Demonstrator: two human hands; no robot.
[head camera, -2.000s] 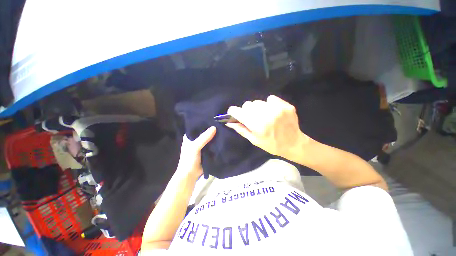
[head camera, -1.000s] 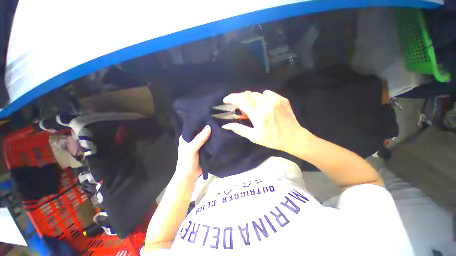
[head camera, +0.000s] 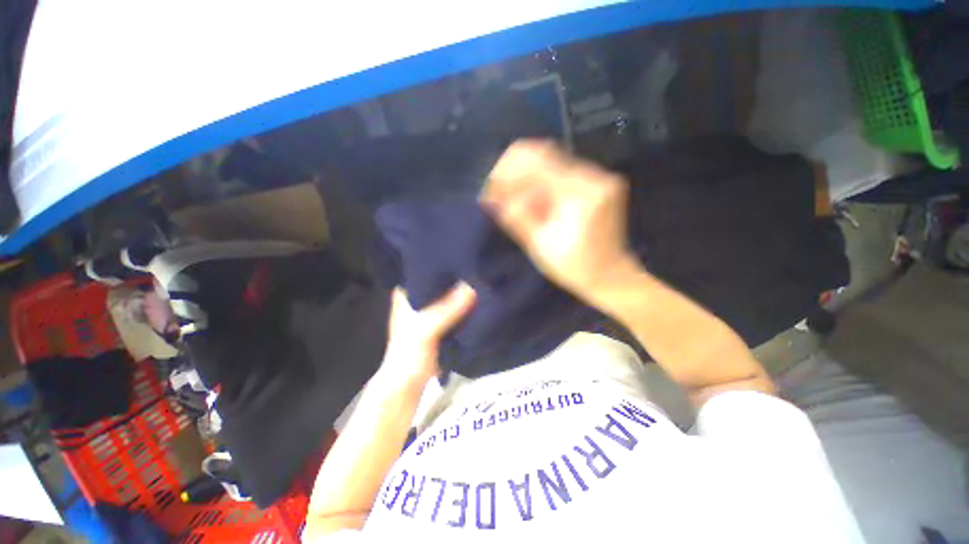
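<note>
A navy garment (head camera: 499, 292) lies bunched on the lap, in the middle of the view. My left hand (head camera: 422, 324) grips its left edge, with the thumb on top and the fingers hidden under the cloth. My right hand (head camera: 563, 213) is raised over the upper right part of the garment, curled and blurred by motion. The thread snips seen in it before cannot be made out now; the blur and the closed fingers hide what it holds.
A white table (head camera: 266, 64) with a blue edge curves across the top. A red crate (head camera: 117, 457) with dark cloth is at lower left, beside striped cloth (head camera: 181, 292) and dark garments (head camera: 282, 372). More dark cloth (head camera: 733, 244) lies right. A green basket (head camera: 887, 85) is at upper right.
My right hand has moved up, away from my left hand, and its fingers have curled; the open snip blades no longer show. My left hand has shifted slightly right with the cloth.
</note>
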